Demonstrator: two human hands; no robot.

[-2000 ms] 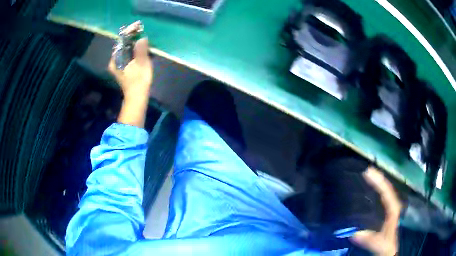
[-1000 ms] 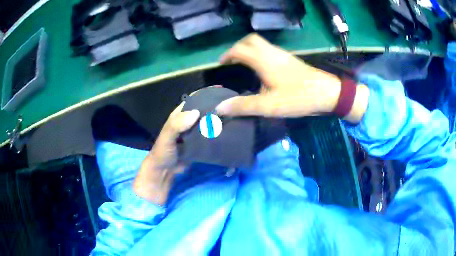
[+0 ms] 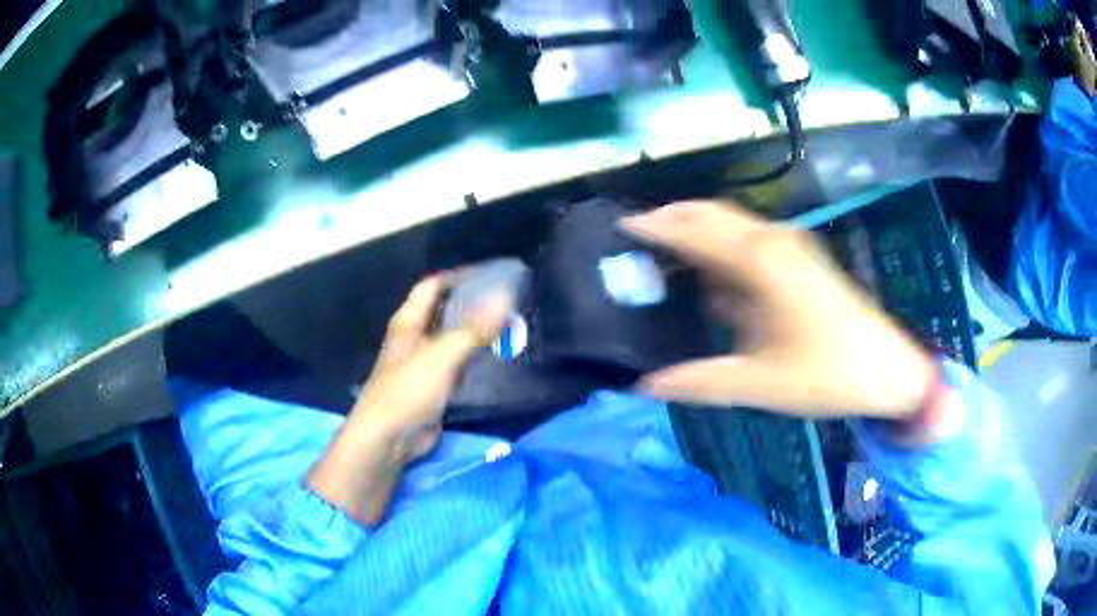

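Note:
My left hand (image 3: 403,379) holds a dark blower fan (image 3: 511,337) by its left side above my lap; its round white-and-blue label shows near my fingertips. My right hand (image 3: 794,319), blurred, spans a second black blower fan (image 3: 632,279) with a pale round label, fingers at its upper edge and thumb at its lower edge. The two fans are side by side and seem to overlap; whether they touch is unclear. A red band is on my right wrist.
Black housings with pale strips (image 3: 379,108) stand in a row on the green bench (image 3: 241,259). An electric screwdriver (image 3: 784,54) lies at the back right, its cable hanging over the edge. Dark crates (image 3: 770,469) flank my lap. Another person's blue sleeve (image 3: 1065,229) shows at far right.
A second fan now shows in my right hand, beside the one in my left. My right hand has moved right and lower in view. The view has shifted, and the screw box is out of view.

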